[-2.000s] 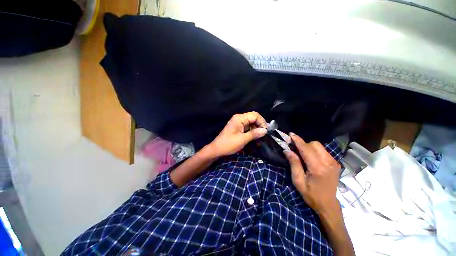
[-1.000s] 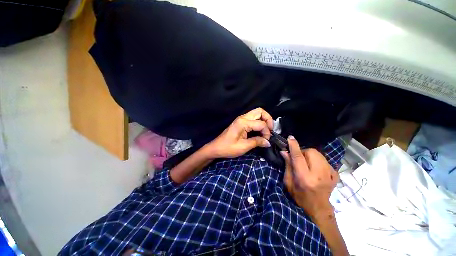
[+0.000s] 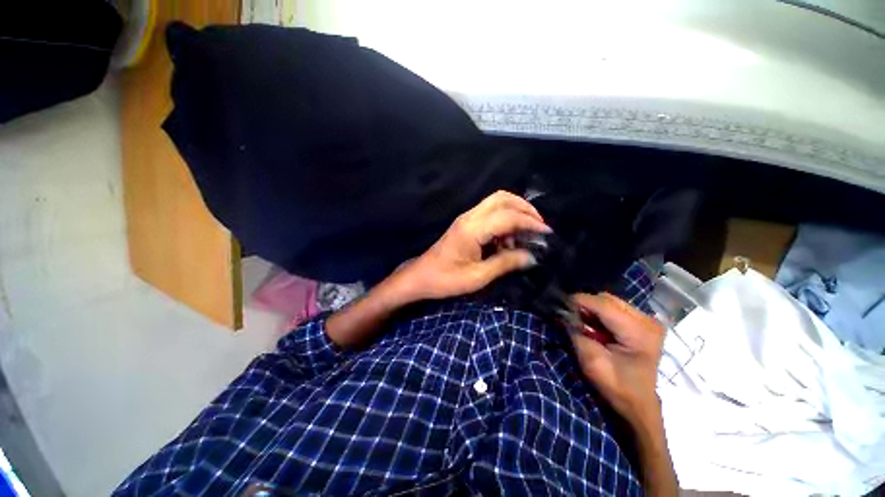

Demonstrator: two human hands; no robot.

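Note:
A large black garment point(image 3: 320, 146) lies over the table's front edge and down onto the wearer's lap. My left hand point(image 3: 482, 248) pinches a small bunched part of it near the middle, with a grey bit showing at the fingertips. My right hand point(image 3: 618, 347) is just right of and below it, closed around a small red-and-metal tool point(image 3: 594, 328), which looks like thread snips. The tool's metal end is blurred and points towards the bunched cloth. Whether it touches the cloth cannot be told.
A white table point(image 3: 582, 58) with a printed tape measure point(image 3: 621, 123) curves across the top. A wooden board point(image 3: 165, 214) stands at left, with pink cloth point(image 3: 288, 294) beside it. White fabric point(image 3: 767, 388) is heaped at right, light blue fabric point(image 3: 839, 277) behind it.
My right hand has moved away from the left, down and to the right, and the red tool now shows in it. My left hand still pinches the cloth. The view has shifted slightly.

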